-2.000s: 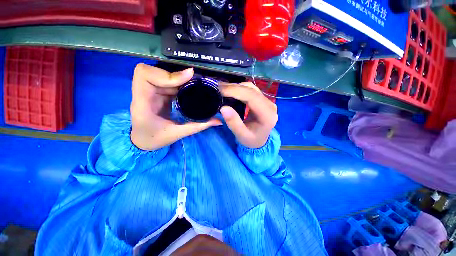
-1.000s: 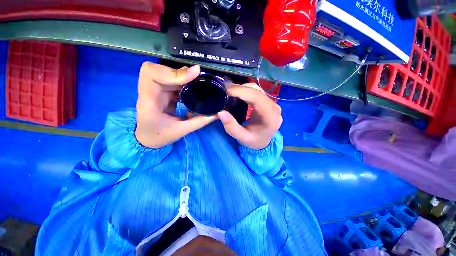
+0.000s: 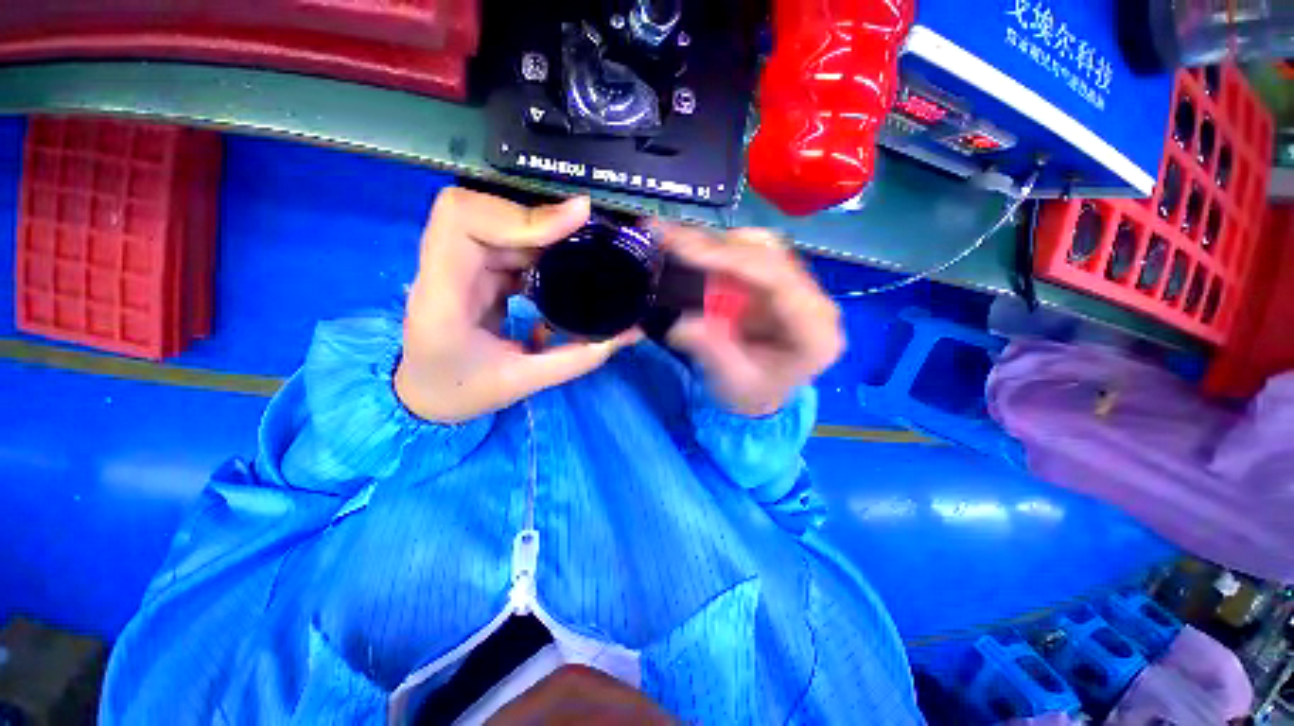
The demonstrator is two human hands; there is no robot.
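A round, glossy black watch case [image 3: 592,280] is held face up in front of my smock. My left hand [image 3: 476,305] grips its left side and lower rim between thumb and fingers. My right hand [image 3: 759,312] is motion-blurred just right of the case, with thumb and fingers apart. A dark patch lies between it and the case; I cannot tell whether it is a second item in my right hand. The black test fixture [image 3: 617,142] with white lettering stands on the bench beyond my hands. The red clamp handle [image 3: 827,107] is at its right.
The blue and white leak tester [image 3: 1043,85] is at upper right, with a thin air tube [image 3: 944,270]. A red tray of black units [image 3: 1164,213] is beyond it. Red trays [image 3: 92,234] stand below the bench edge at left. A blue stool [image 3: 922,362] and a person's purple garment [image 3: 1135,433] are at right.
My right hand has shifted right, away from the case, and its fingers have spread. The case, still in my left hand, has moved slightly right in the picture.
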